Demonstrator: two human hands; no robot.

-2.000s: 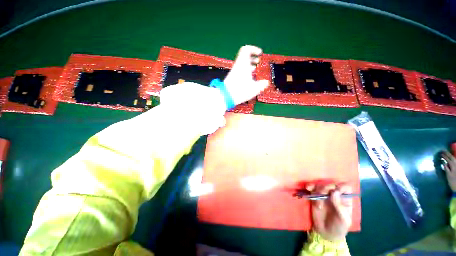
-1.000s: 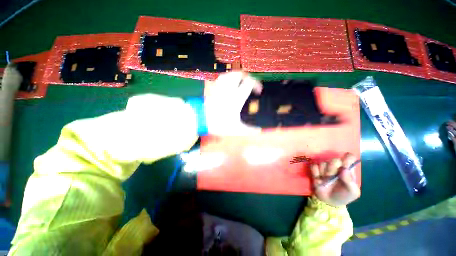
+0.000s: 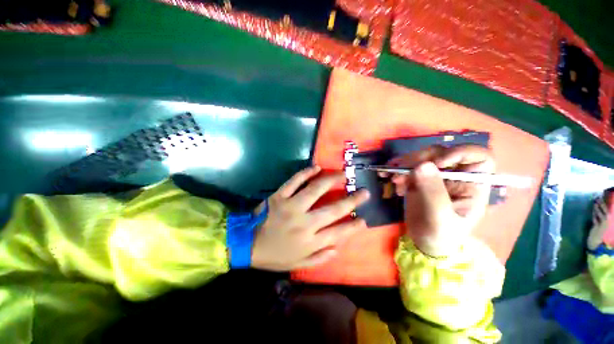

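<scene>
A black circuit board (image 3: pixel 384 209) lies on the orange-red mat (image 3: pixel 431 107), its row of silvery connectors (image 3: pixel 350 176) facing left. My right hand (image 3: pixel 444 195) is above the board and grips thin tweezers (image 3: pixel 481 178). Their tip points left at the board near the connector edge; whether a small piece is at the tip cannot be told. My left hand (image 3: pixel 306 220) lies flat on the mat with fingers spread, fingertips at the board's left edge. It wears a blue wrist band. The right hand hides part of the board.
A sheet of small black pads (image 3: pixel 134 149) lies on the green bench at left. A clear plastic strip (image 3: pixel 552 201) lies right of the mat. Red bubble sheets (image 3: pixel 471 47) run along the top, some bearing black boards (image 3: pixel 579 74). Another person's hand (image 3: pixel 598 222) is at the right edge.
My left hand moved from the belt with the board, which now lies on the mat. My right hand moved over the board with the tweezers. The view has turned, and the pad sheet now shows.
</scene>
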